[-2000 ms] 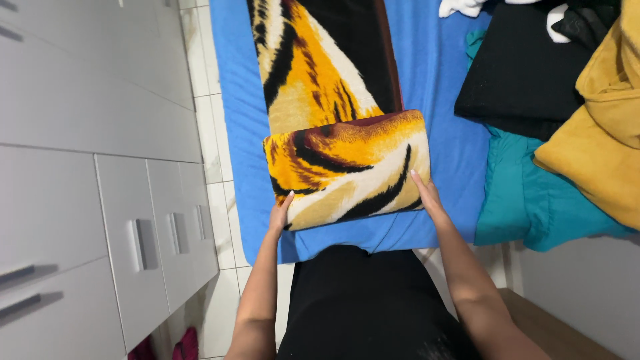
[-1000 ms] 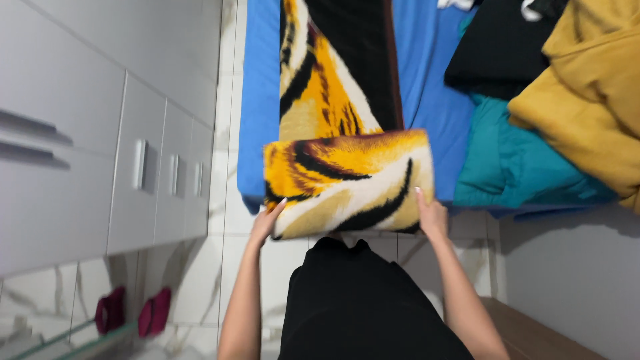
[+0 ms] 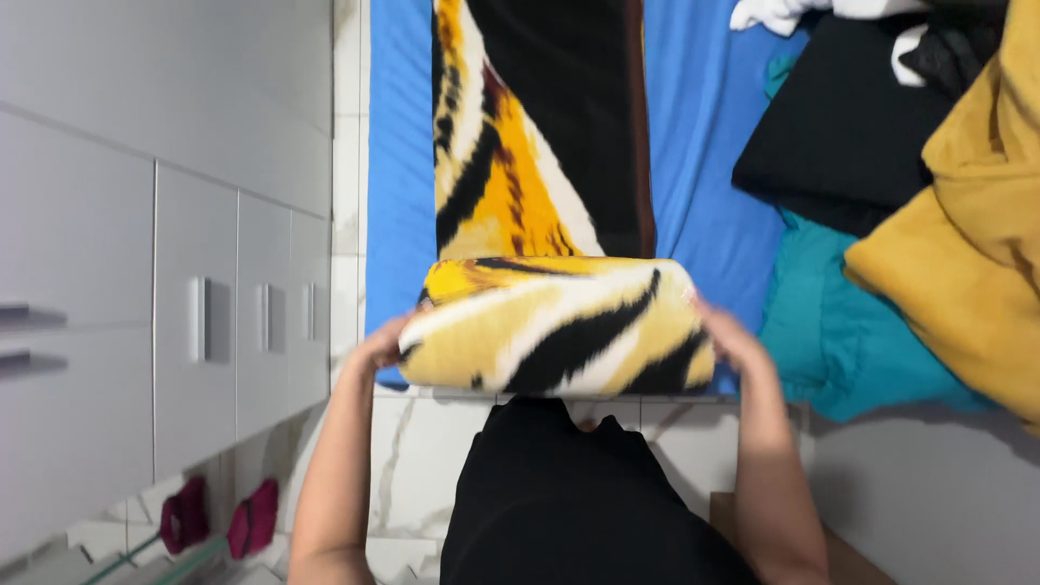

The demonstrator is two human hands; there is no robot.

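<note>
A plush blanket with a tiger-stripe print in orange, cream, white and black is folded over at its near end into a thick bundle. My left hand holds the left end of this bundle, and my right hand holds the right end; some fingers of both are hidden by the fabric. Beyond the bundle, the rest of the blanket lies as a long flat strip along a bed with a blue sheet, its black part and brown edge on the right.
Right of the blanket lie a folded black cloth, a teal cloth, a mustard-yellow cloth and a white cloth. A grey cabinet with handles stands on the left. Dark pink footwear shows at the lower left.
The folded near end, flatter against the strip earlier, now stands thicker and rounder between my hands. Both hands have stayed at its ends.
</note>
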